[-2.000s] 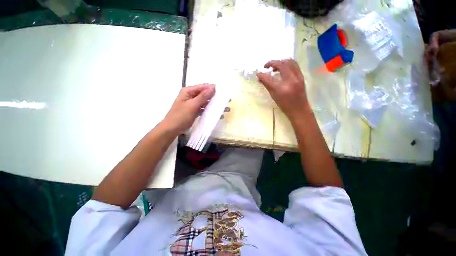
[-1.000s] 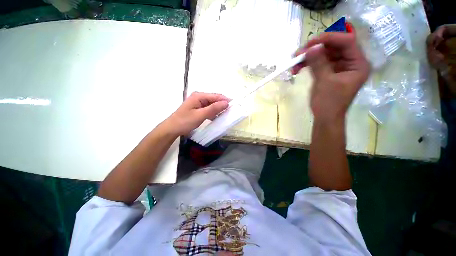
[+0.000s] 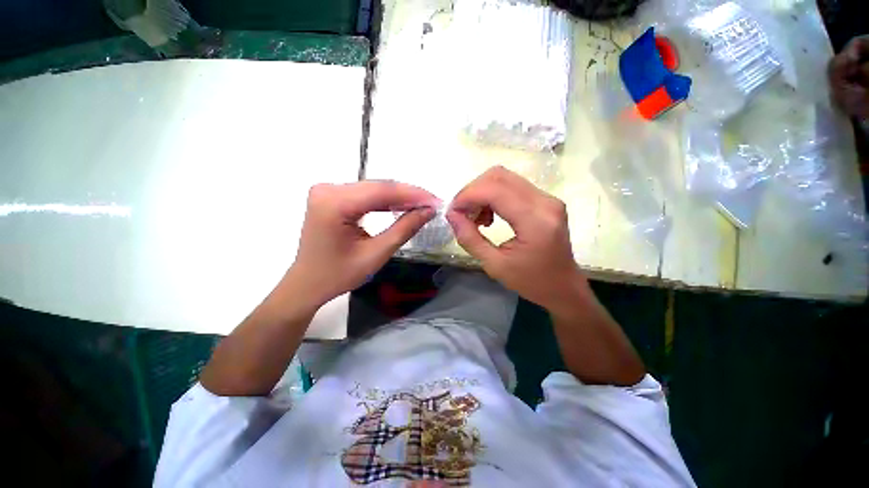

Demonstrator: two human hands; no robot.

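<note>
My left hand (image 3: 348, 233) and my right hand (image 3: 515, 229) meet over the front edge of the table, fingertips almost touching. Both pinch the top edge of a small clear bag (image 3: 432, 234) with white sticks inside; it hangs below the fingertips and is partly hidden by my hands. The large ribbed stack of white sticks (image 3: 519, 81) lies on the cream table beyond my hands, its near end facing me.
A blue and red-orange tape dispenser (image 3: 654, 74) stands right of the stack. A bagged white pack (image 3: 738, 48) and loose clear bags (image 3: 753, 176) lie at the right. A glossy white board (image 3: 191, 191) is at the left. Another person's hand (image 3: 851, 78) shows at the far right edge.
My right hand has come back from the right to meet my left hand. The white sticks, earlier loose in my left hand, now show in clear film between both hands.
</note>
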